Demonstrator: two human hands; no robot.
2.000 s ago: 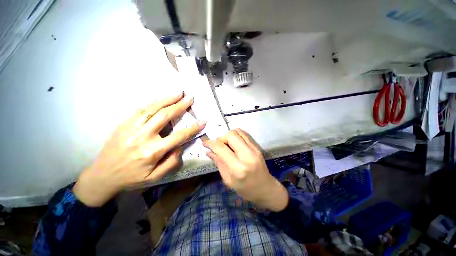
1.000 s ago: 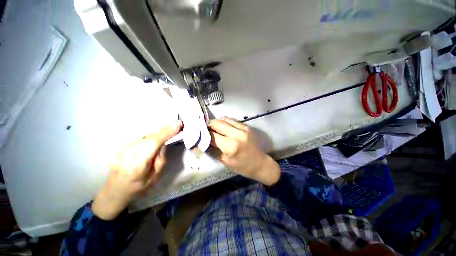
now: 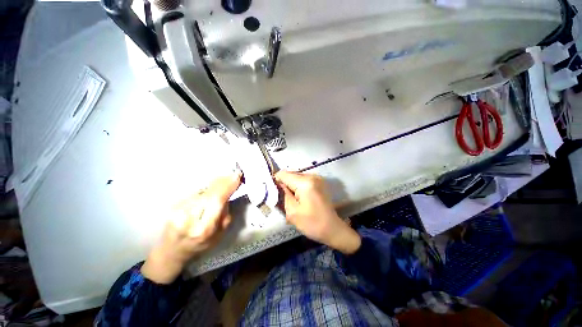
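Observation:
A white strip (image 3: 256,177) with a rounded lower end lies under the presser foot area (image 3: 252,131) of the sewing machine, partly washed out by glare. A small brown bit (image 3: 264,208) shows at its lower end. My left hand (image 3: 203,214) is at the strip's left edge, fingertips on it. My right hand (image 3: 309,199) pinches the strip's right edge, thumb and forefinger together, a little below the foot. The needle itself cannot be made out.
The off-white machine head (image 3: 344,57) spans the top. Flat white slotted strips (image 3: 60,137) lie at the left. Red-handled scissors (image 3: 478,128) rest at the right edge, above dark and white scraps (image 3: 469,188). A blue plastic basket (image 3: 475,246) is below the table.
The view has shifted, showing more of the machine head and the left stack. My left hand has gone from lying flat with spread fingers to fingertips at the strip's edge. My right hand still holds the edge.

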